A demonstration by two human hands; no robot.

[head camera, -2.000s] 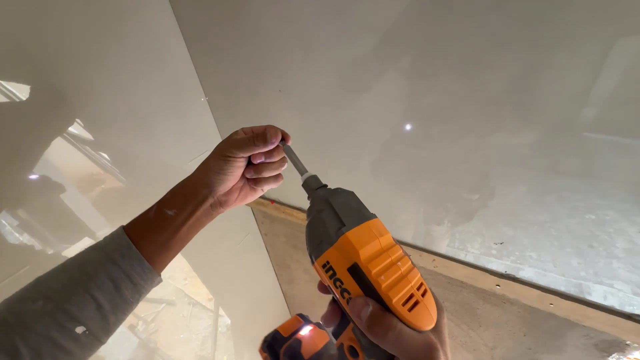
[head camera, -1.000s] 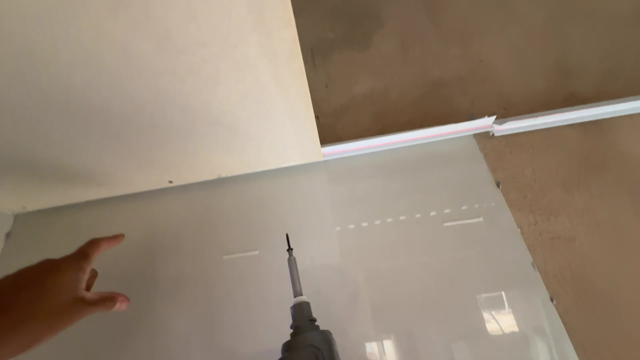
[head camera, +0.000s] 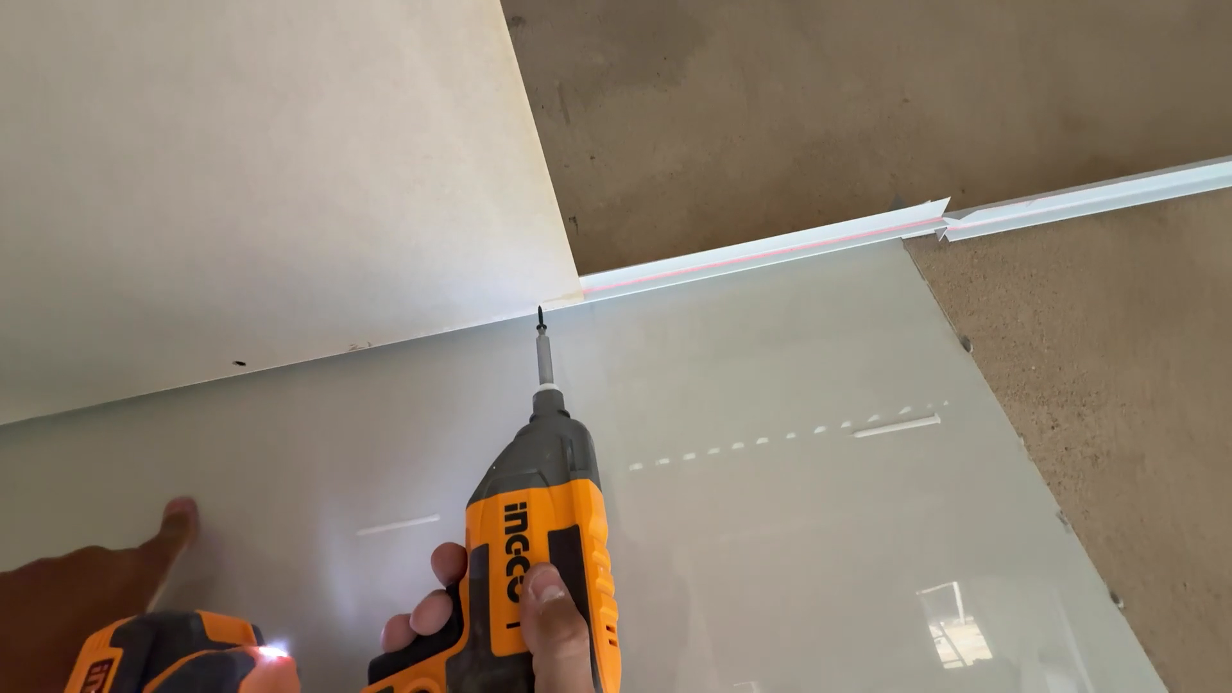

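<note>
My right hand (head camera: 553, 616) grips an orange and black Ingco cordless driver (head camera: 544, 520) at the bottom centre, its nose pointing up. A dark screw (head camera: 541, 316) stands on the tip of its long bit (head camera: 545, 358), right by the lower edge of the pale ceiling board (head camera: 289, 192), near that board's corner. At the lower left, my left hand (head camera: 106, 568) is raised against the glossy wall panel (head camera: 751, 385) with one finger extended; it holds nothing that I can see. The driver's battery base (head camera: 183, 654), with a lit lamp, partly covers that hand.
A white metal angle profile (head camera: 770, 252) with a reddish line runs right from the board's corner, and a second length (head camera: 1088, 200) continues it. Bare rough plaster (head camera: 1107, 366) lies above and to the right. A dark fastener (head camera: 240, 364) sits near the ceiling board's edge.
My left hand has left the bit, which it held two seconds ago, and is now at the panel. The driver has risen to the ceiling board's edge. The view has swung strongly.
</note>
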